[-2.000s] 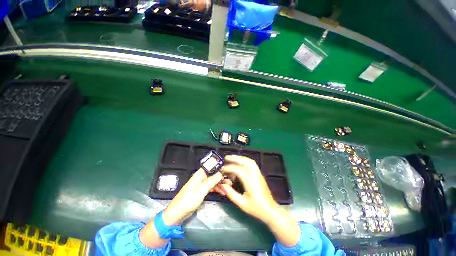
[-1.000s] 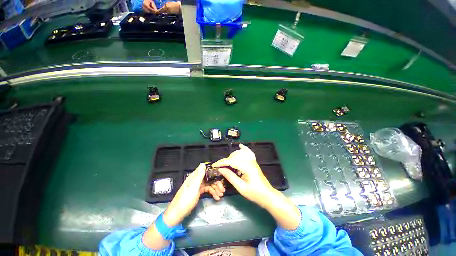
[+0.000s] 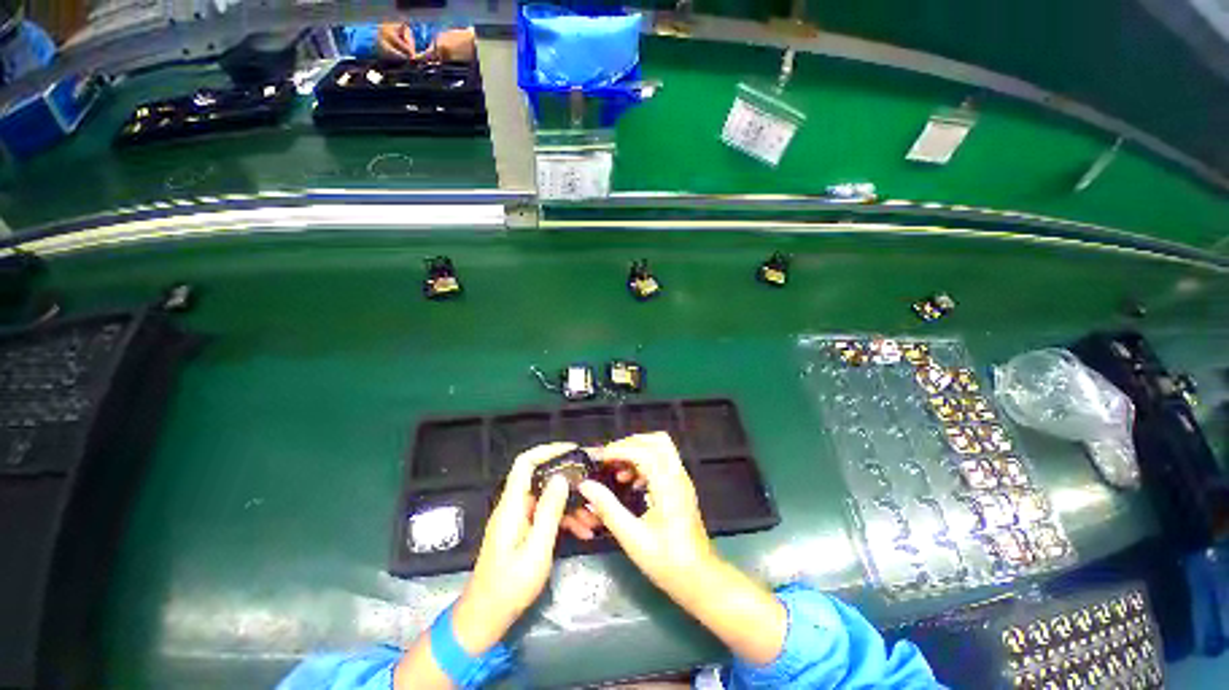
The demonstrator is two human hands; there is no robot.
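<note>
My left hand (image 3: 519,532) and my right hand (image 3: 656,519) meet over the black compartment tray (image 3: 452,448). My left hand holds a dark squarish electronic unit (image 3: 566,468) in its fingers, face up. My right thumb and fingers touch its right side; whether they pinch a smaller part is hidden. A unit with a white face (image 3: 435,527) lies in the tray's front left pocket. Two more units, one with a white face (image 3: 578,382) and one with a yellowish face (image 3: 625,376), lie just behind the tray.
Three dark units (image 3: 442,278) and a small part (image 3: 933,307) lie along the rail. A clear blister tray (image 3: 863,458), a plastic bag (image 3: 1065,398) and a grey parts tray (image 3: 1085,640) are at right. Stacked black trays (image 3: 81,445) stand at left. Another person's hands (image 3: 425,45) show beyond the rail.
The unit was tilted, white face showing, two seconds ago; it now lies flatter between both hands, a darker face up. My right fingers have come down onto it. The camera view has shifted.
</note>
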